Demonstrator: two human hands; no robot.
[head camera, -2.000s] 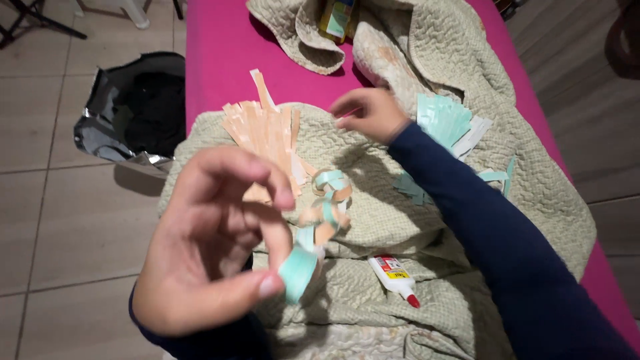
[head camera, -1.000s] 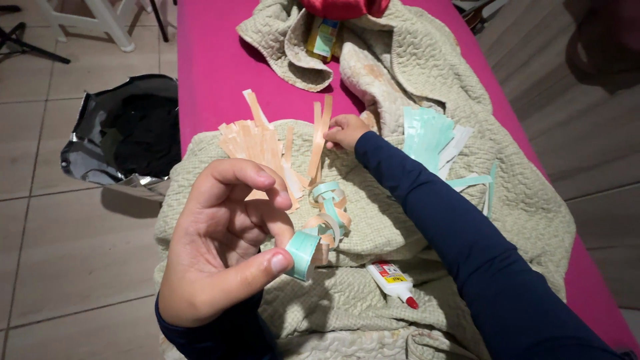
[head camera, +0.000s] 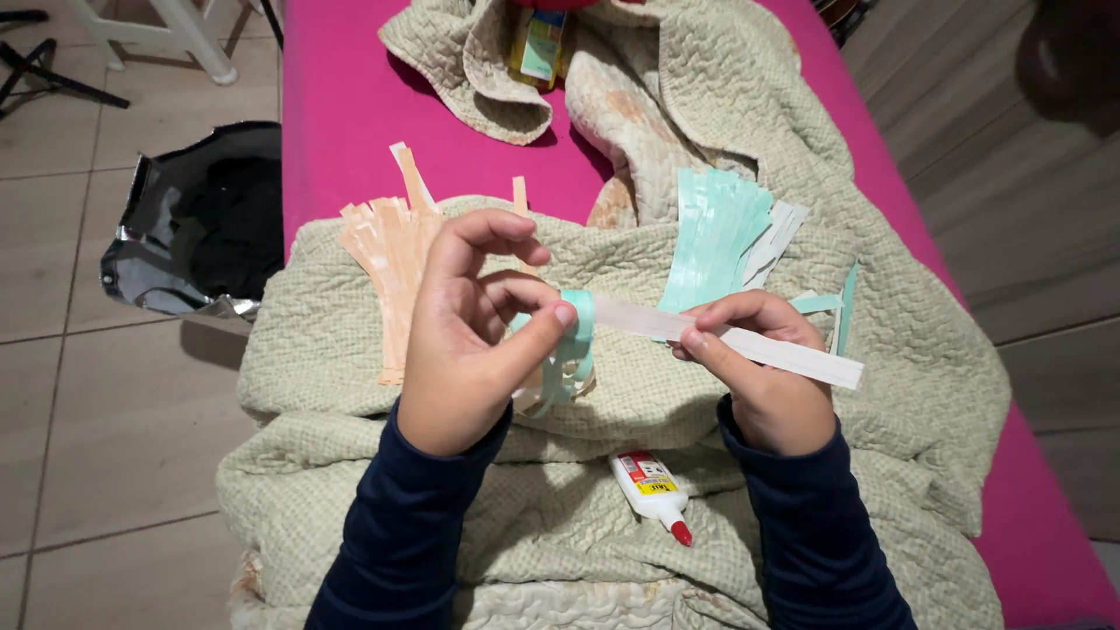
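My left hand [head camera: 490, 324] pinches the teal end loop of a paper chain [head camera: 569, 367], whose teal and orange links hang below over the quilt. Between thumb and fingers, my right hand [head camera: 761, 367] holds a paper strip [head camera: 805, 357], its pale side showing; the strip's far end reaches into the teal loop. Left of my left hand lies a fan of orange paper strips [head camera: 394, 262], and one more orange strip [head camera: 520, 197] shows behind my fingers. Teal paper strips [head camera: 713, 236] lie beyond my right hand. A white glue bottle [head camera: 649, 490] with a red tip lies below my hands.
A crumpled green quilt [head camera: 332, 446] covers much of a pink surface [head camera: 341, 87]. A bottle of yellow liquid [head camera: 538, 48] rests in its folds at the top. On the tiled floor at left stand an open bag [head camera: 131, 254] with dark contents and a white stool [head camera: 192, 44].
My right hand has come back from the orange strips and now holds a pale-sided strip at the chain's end loop. One orange strip it held a second ago lies apart from the fan.
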